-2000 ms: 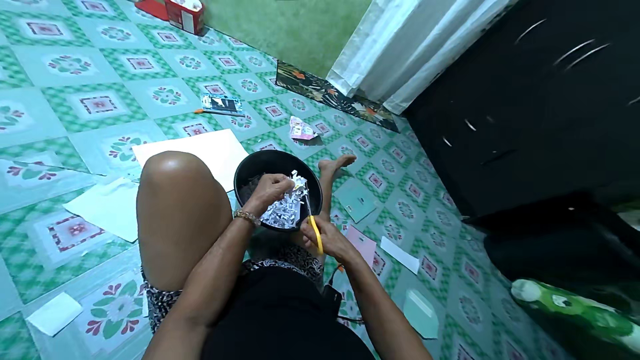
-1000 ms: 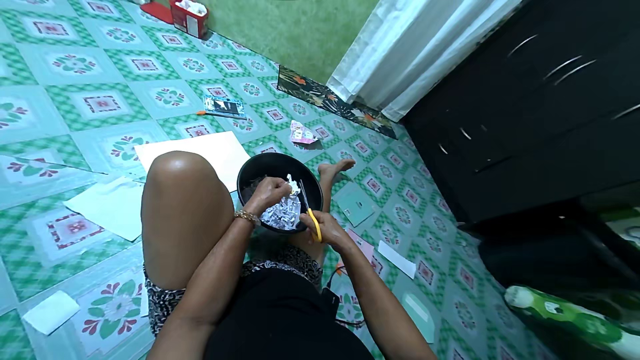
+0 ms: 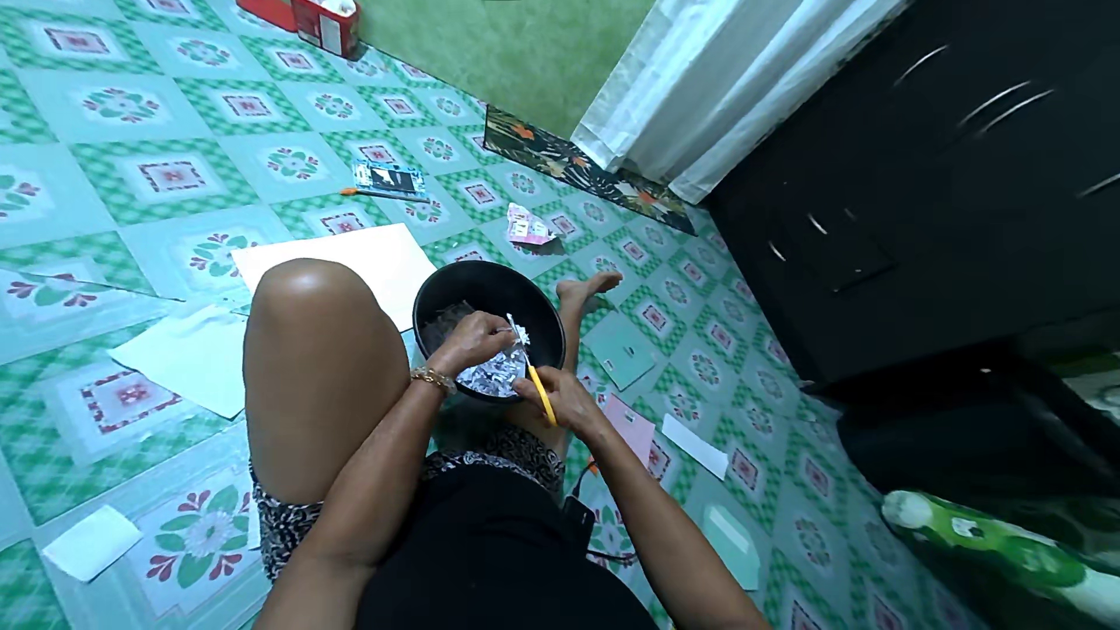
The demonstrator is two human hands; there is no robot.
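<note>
Over a black round bin (image 3: 547, 325), my left hand (image 3: 477, 339) pinches a small bunch of white paper strips (image 3: 522, 335). My right hand (image 3: 560, 398) grips yellow-handled scissors (image 3: 541, 395), whose blades point up at the strips beside my left fingertips. Cut paper bits (image 3: 494, 374) lie in the bin under both hands, with a dark grey piece at its left side. Whether the blades touch the strips I cannot tell.
White sheets (image 3: 376, 262) lie left of the bin. Pink paper (image 3: 628, 426), a white strip (image 3: 696, 445) and green cards (image 3: 619, 348) lie right. A crumpled wrapper (image 3: 528, 226), a blue packet (image 3: 390, 179) and a red box (image 3: 326, 24) are farther off. Black drawers (image 3: 875, 201) stand at right.
The white strips in my left hand look smaller than two seconds ago. Both hands have stayed over the bin, with the scissors still in my right hand.
</note>
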